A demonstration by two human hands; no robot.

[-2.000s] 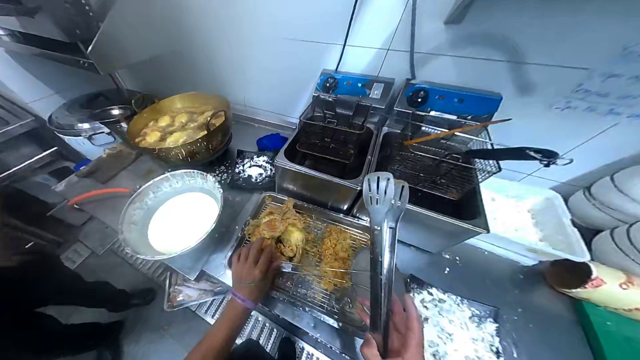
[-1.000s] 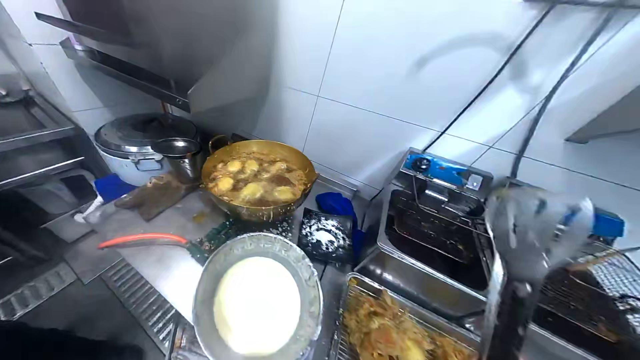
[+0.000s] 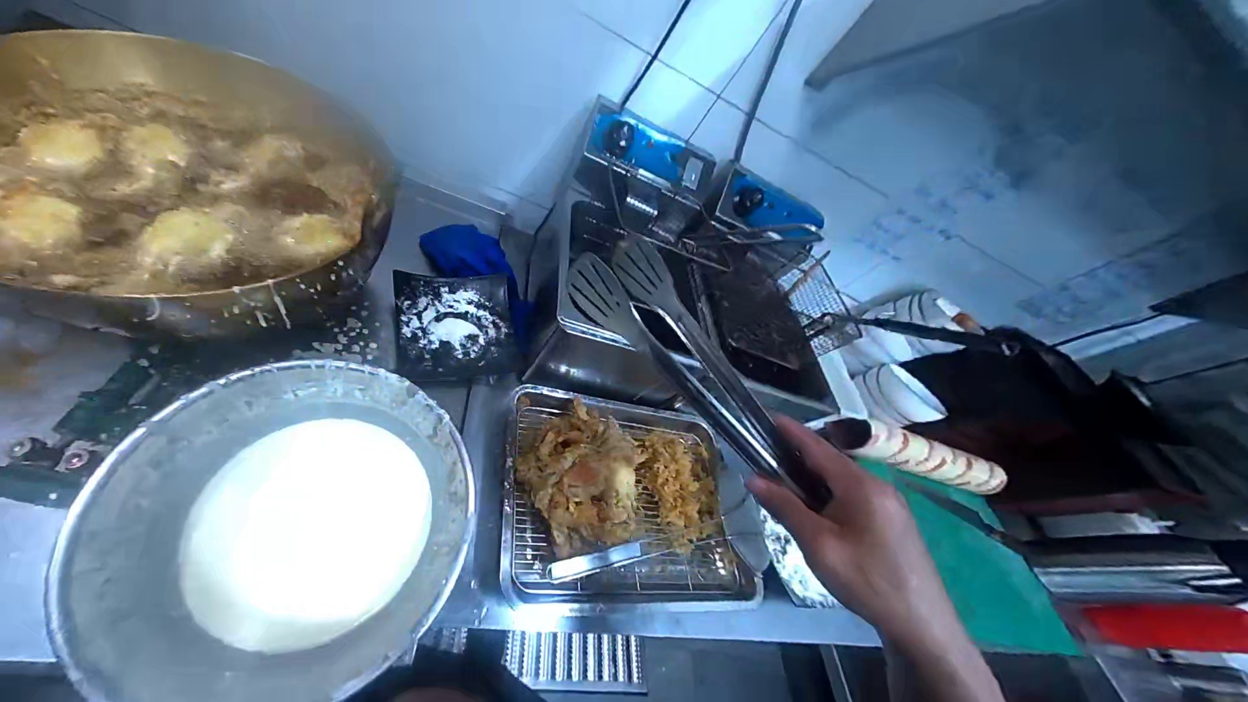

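My right hand grips the black handles of slotted metal tongs, whose two heads are apart and hold nothing. Below the tongs' heads lies a wire-racked metal tray with fried battered food and loose fried crumbs; a metal utensil rests across its front. Left of it stands a large metal bowl of pale batter. At upper left, pieces fry in bubbling oil in a big brass-coloured pan. My left hand is not in view.
Two electric deep fryers with blue panels stand against the wall. Beside them are a black square dish of white powder and a blue cloth. To the right lie a green board, a patterned roll and stacked bowls.
Two seconds ago my left hand was at the food on the tray; now it is out of view. My right hand still holds the tongs. The view has swung left, then back right and closer.
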